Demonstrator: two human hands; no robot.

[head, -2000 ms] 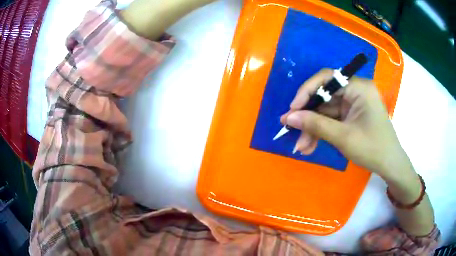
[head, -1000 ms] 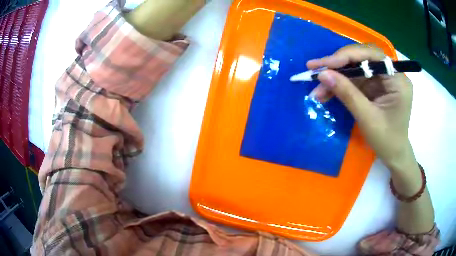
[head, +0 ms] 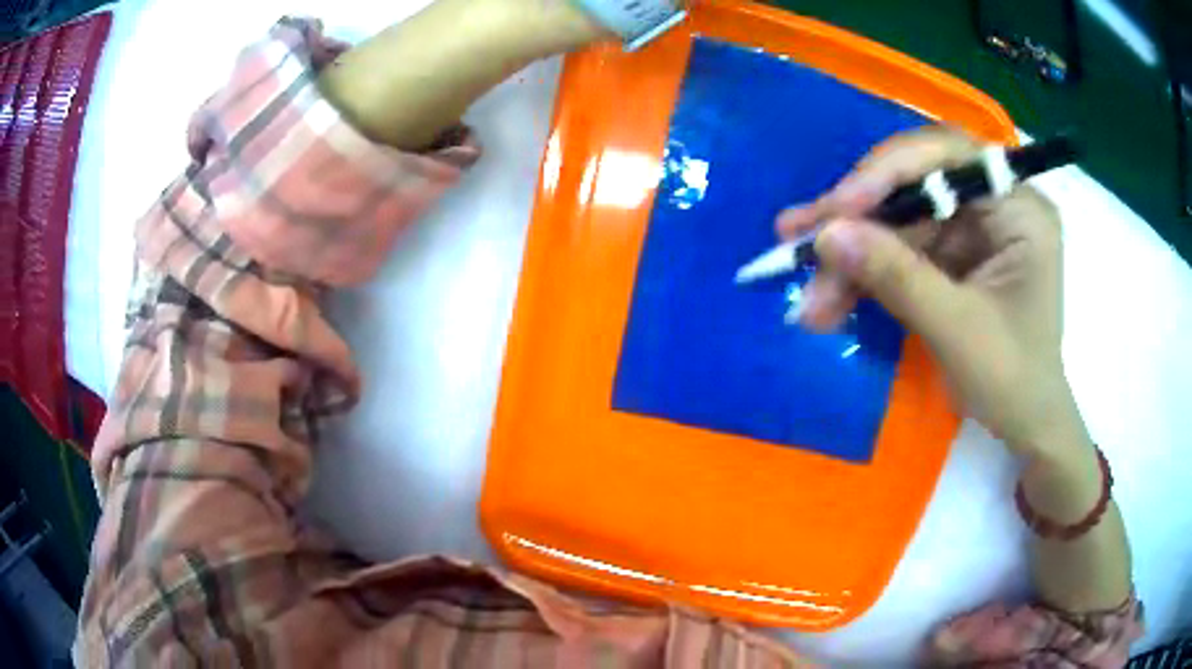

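The orange plastic tray (head: 654, 503) lies in front of me with a glossy blue sheet (head: 745, 379) in it. My right hand (head: 941, 248) holds a slim black pen-like tool (head: 902, 203) with white bands. Its pale pointed tip is over the middle of the blue sheet; I cannot tell whether it touches. Bright white glare patches show on the sheet, and any tiny pieces on it are too small to tell. My left forearm reaches up past the tray's top left corner, with a pale watch strap at the wrist. My left hand is beyond the top edge of the picture.
The tray lies on a white pad (head: 418, 379). A dark red ribbed tray (head: 39, 222) stands at the left edge. On the green mat (head: 902, 33) at the top right lie a thin black phone frame (head: 1075, 39) and small electronic parts.
The orange tray and sheet have shifted left in view. The tool first moved up, then back down and left a little. My left wrist with the watch strap has come into view at the top.
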